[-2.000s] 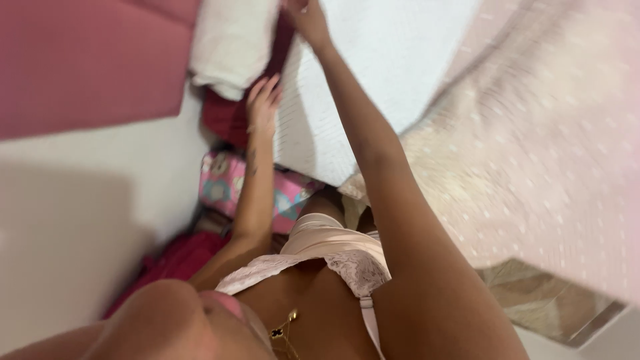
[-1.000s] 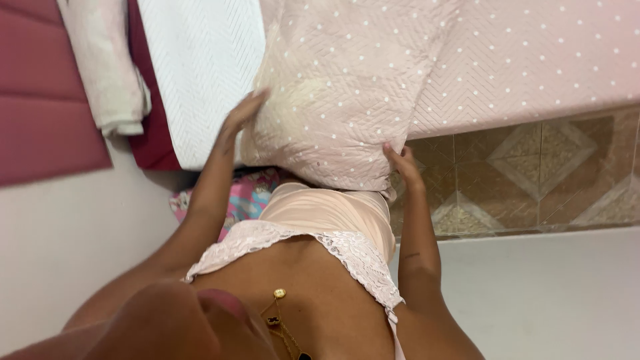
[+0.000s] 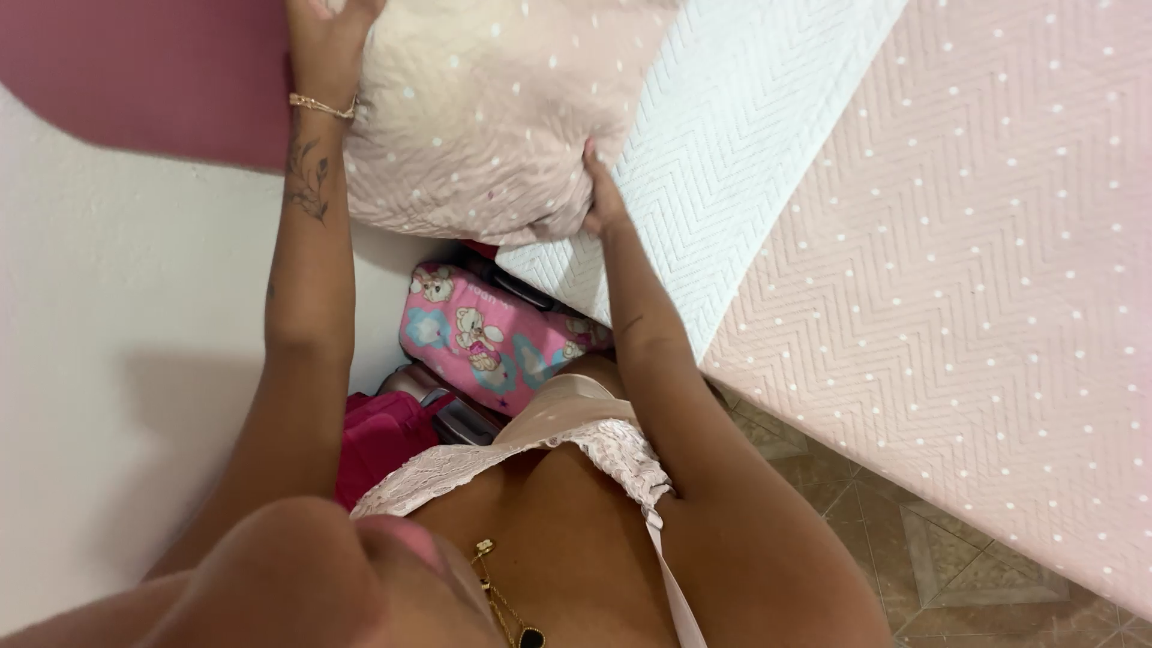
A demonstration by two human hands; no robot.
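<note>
A pale pink pillow with white dots (image 3: 504, 117) lies at the head end of the bed, beside the dark pink padded headboard (image 3: 153, 72). My left hand (image 3: 337, 13), cut off by the top edge of the view, is against the pillow's left side; its fingertips are out of sight. At the pillow's lower right corner, my right hand (image 3: 603, 193) grips the cloth, thumb on top and the other fingers hidden. White quilted bedding (image 3: 720, 162) shows to the right of the pillow, and a pink dotted quilt (image 3: 945, 270) covers the bed beyond it.
Below the bed's head end stand a pink bag or cover with printed bears (image 3: 486, 337), a bright pink bag (image 3: 387, 441) and a suitcase part with a handle (image 3: 463, 418). A white wall (image 3: 180, 270) is at the left. Brown patterned floor tiles (image 3: 954, 549) show at the lower right.
The pillow, between my hands in the middle of the view a second ago, has moved toward the headboard with them. White bedding now shows between the pillow and the dotted quilt. The view has shifted.
</note>
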